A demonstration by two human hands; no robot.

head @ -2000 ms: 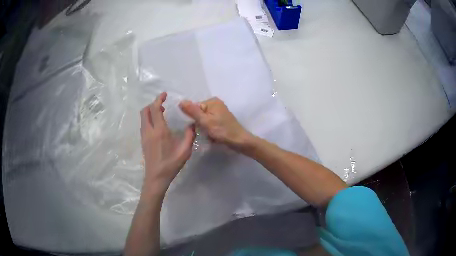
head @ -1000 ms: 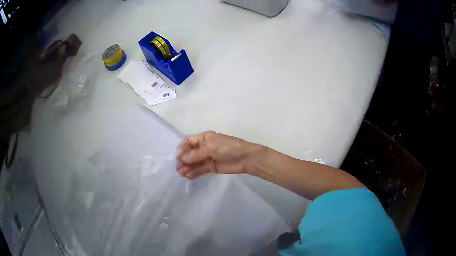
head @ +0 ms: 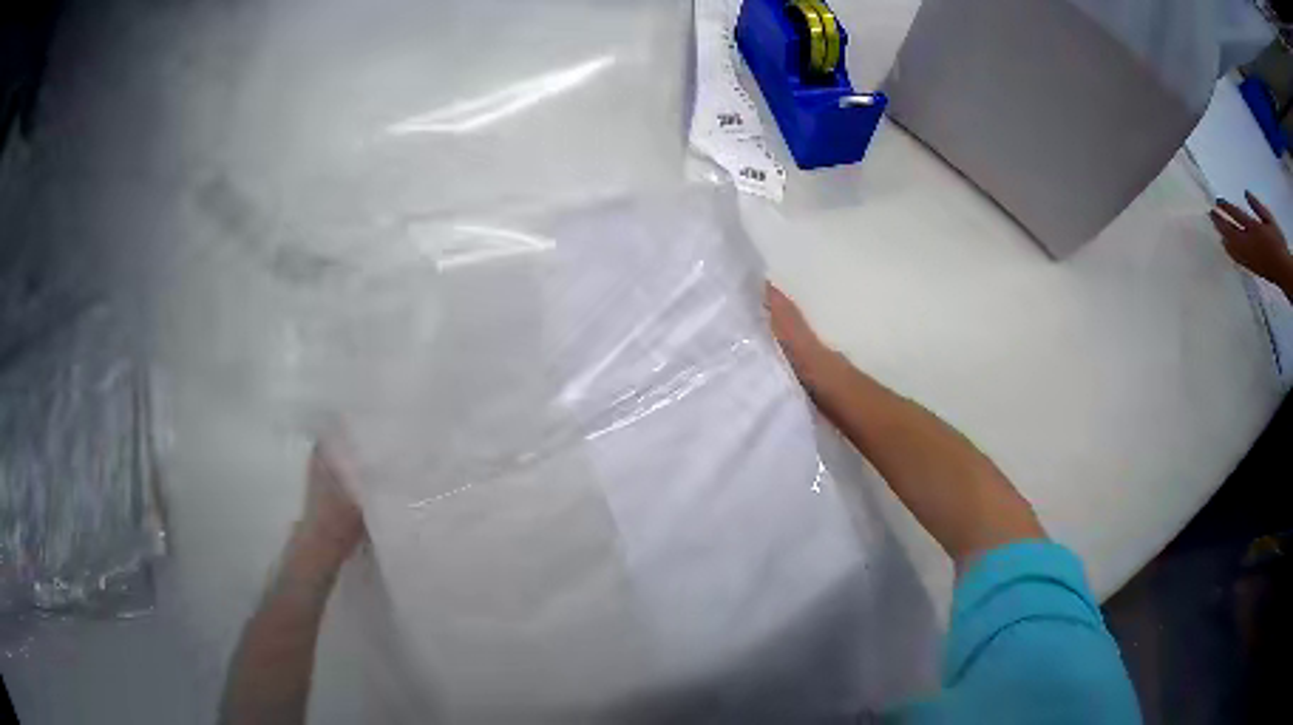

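Observation:
A wrapped product [head: 716, 467], matte white and pale grey, lies in a glossy clear plastic bag [head: 496, 340] in front of me. The bag extends past its far end, with bright creases across it. My left hand [head: 335, 489] is at the left edge, blurred and partly behind the clear film. My right hand [head: 797, 340] is at the right edge, its fingers partly hidden by the bag. Both hands hold the bagged product by its sides.
A blue tape dispenser [head: 808, 85] with a yellow roll stands at the back, beside white label slips [head: 735, 142]. A grey block [head: 1042, 121] stands at the right back. Another person's hand [head: 1254, 238] is at the far right. Clear bags [head: 78, 467] lie at the left.
The right hand has moved from the far edge of the goods to their right side. The left hand has come back into view at the left side. The view has swung back left.

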